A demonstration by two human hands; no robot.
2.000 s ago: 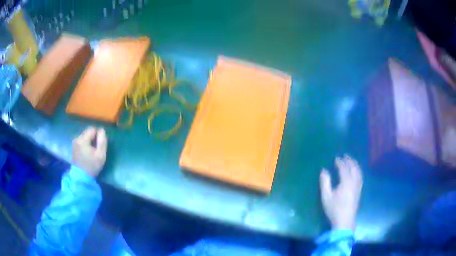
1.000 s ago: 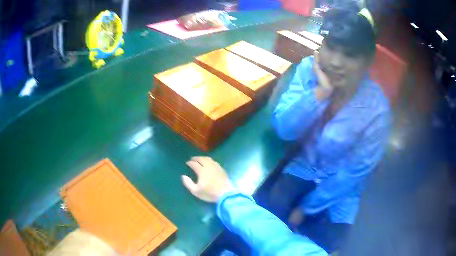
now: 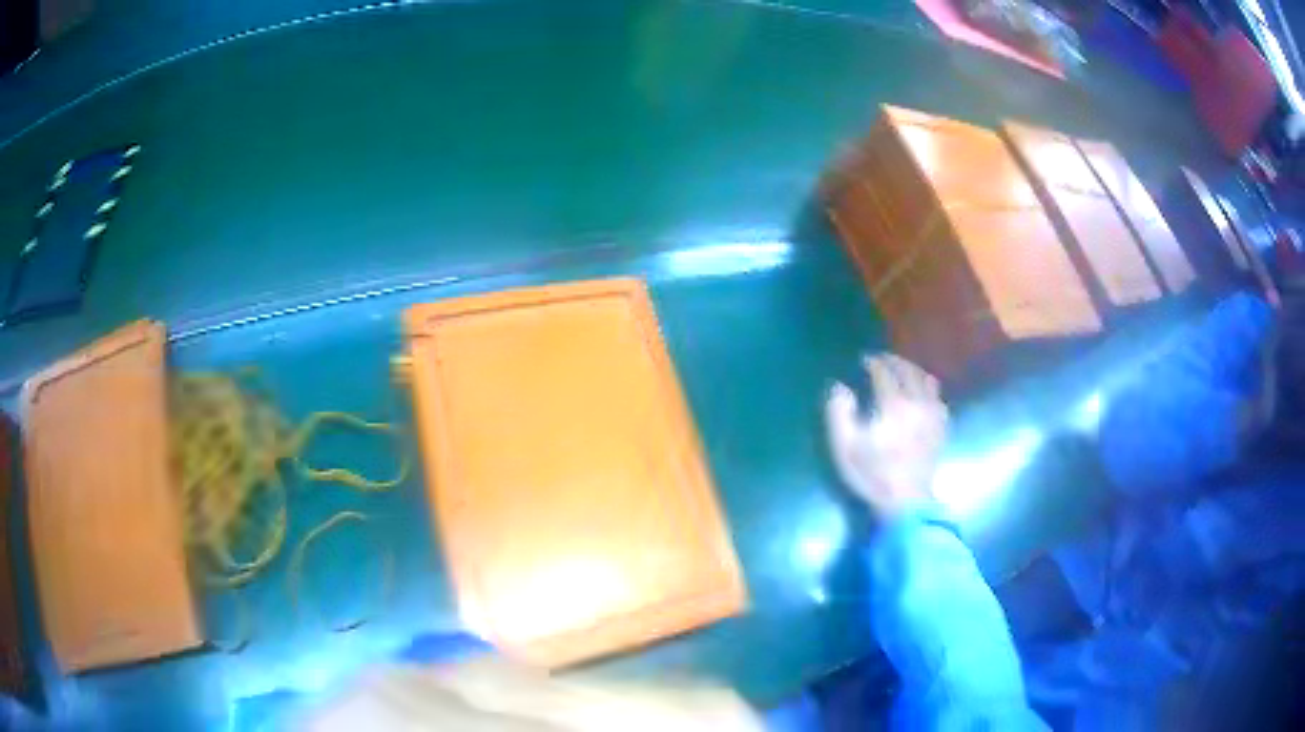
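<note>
A flat orange tray [image 3: 565, 472] with a raised rim lies on the green bench in front of me. My right hand [image 3: 890, 429] is open and empty, right of this tray and near the banded orange bundle; its fingers are apart. A large blurred pale shape [image 3: 530, 701] at the bottom edge, very close to the camera, overlaps the tray's near edge. It may be my left hand, but I cannot tell. Tangled yellow rubber bands [image 3: 222, 465] lie left of the tray, with a few loose loops beside them.
Another orange tray [image 3: 112, 508] is at the left. A black frame part [image 3: 69, 236] with pale tabs lies beyond it. A tall banded bundle [image 3: 988, 236] heads a row at right. Beyond is a pink sheet [image 3: 988, 36]. A person's blue sleeve [image 3: 1181, 393] is at the right edge.
The view has swung back left from the coworker and bundles, bringing the tray to the middle. My right hand stays open near the bundle. The pale shape remains at the bottom.
</note>
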